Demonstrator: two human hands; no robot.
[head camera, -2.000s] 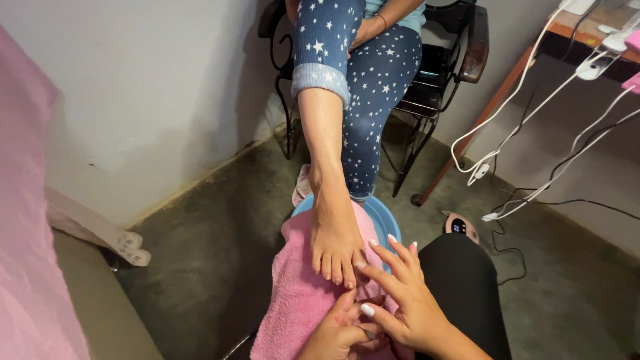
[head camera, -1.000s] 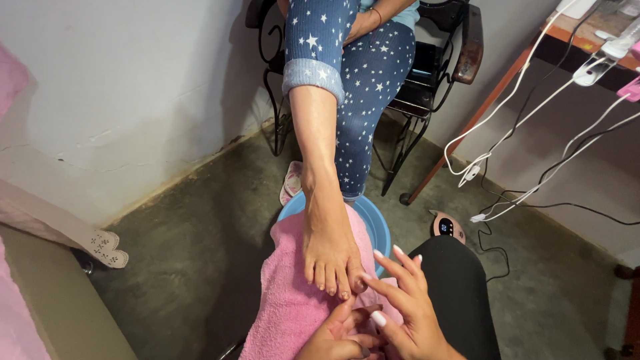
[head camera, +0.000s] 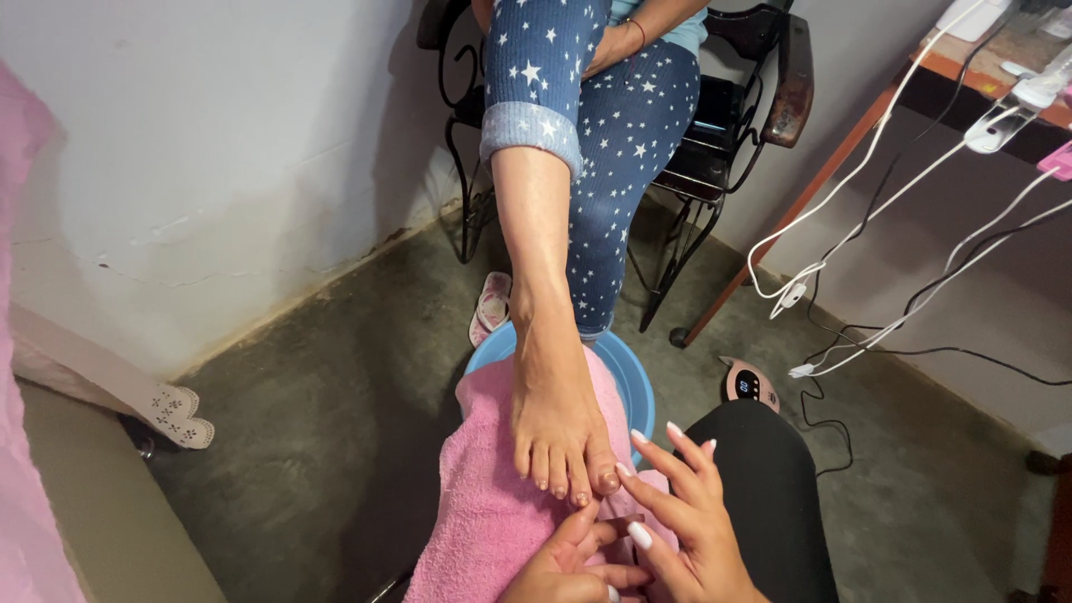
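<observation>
Another person's bare foot (head camera: 557, 402) rests on a pink towel (head camera: 477, 502), above a blue plastic basin (head camera: 641, 389). My left hand (head camera: 569, 561) is just below the toes, a fingertip at the second toe; its fingers are curled and partly hidden. My right hand (head camera: 691, 519) has its fingers spread, the index fingertip touching or very near the big toe (head camera: 603, 469). I see nothing held in the right hand; whether the left holds something small cannot be told.
The other person sits on a black metal chair (head camera: 699, 163) in star-patterned leggings (head camera: 632, 126). A flip-flop (head camera: 492, 303) lies behind the basin. On the floor at right is a pink device with a display (head camera: 751, 383). White cables (head camera: 879, 134) hang from a wooden table (head camera: 971, 63).
</observation>
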